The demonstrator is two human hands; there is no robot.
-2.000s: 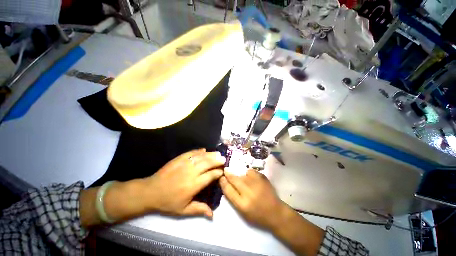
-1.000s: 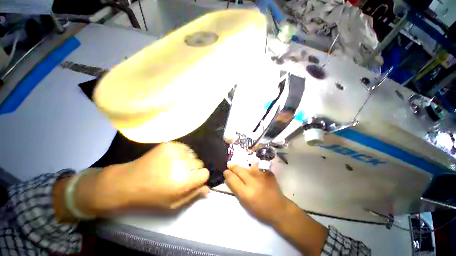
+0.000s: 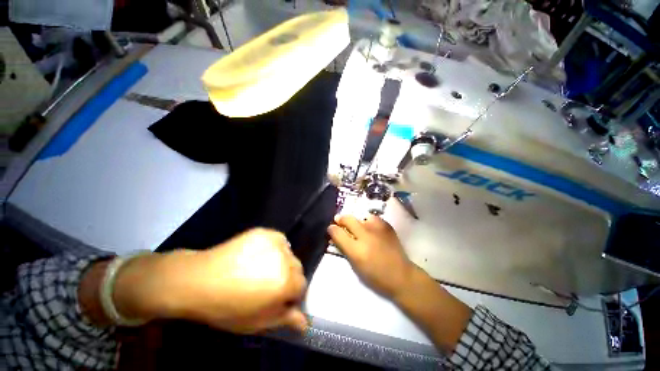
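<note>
The black garment piece [image 3: 271,170] lies on the white machine table, left of the machine head, and runs down over the front edge under my left arm. My left hand [image 3: 250,282] is curled over the cloth near the table's front edge; its fingertips are turned down, and whether they pinch the cloth is hard to see. My right hand [image 3: 369,250] is beside the presser foot [image 3: 349,188], thumb and index fingertips together at the right edge of the cloth; its grip is partly hidden. The white sewing machine [image 3: 499,239] shows "JACK" lettering.
A pale yellow rounded oblong [image 3: 278,61] hangs over the back of the cloth. A blue strip [image 3: 98,112] and a short ruler-like strip [image 3: 152,102] lie on the table [image 3: 108,196] at left. Light crumpled cloth [image 3: 499,29] is behind the machine. A tension dial [image 3: 421,151] sits on the head.
My left hand has moved down from the foot towards the front edge. More black cloth shows between the hands and the yellow oblong, which appears smaller and higher. My right hand stays by the foot.
</note>
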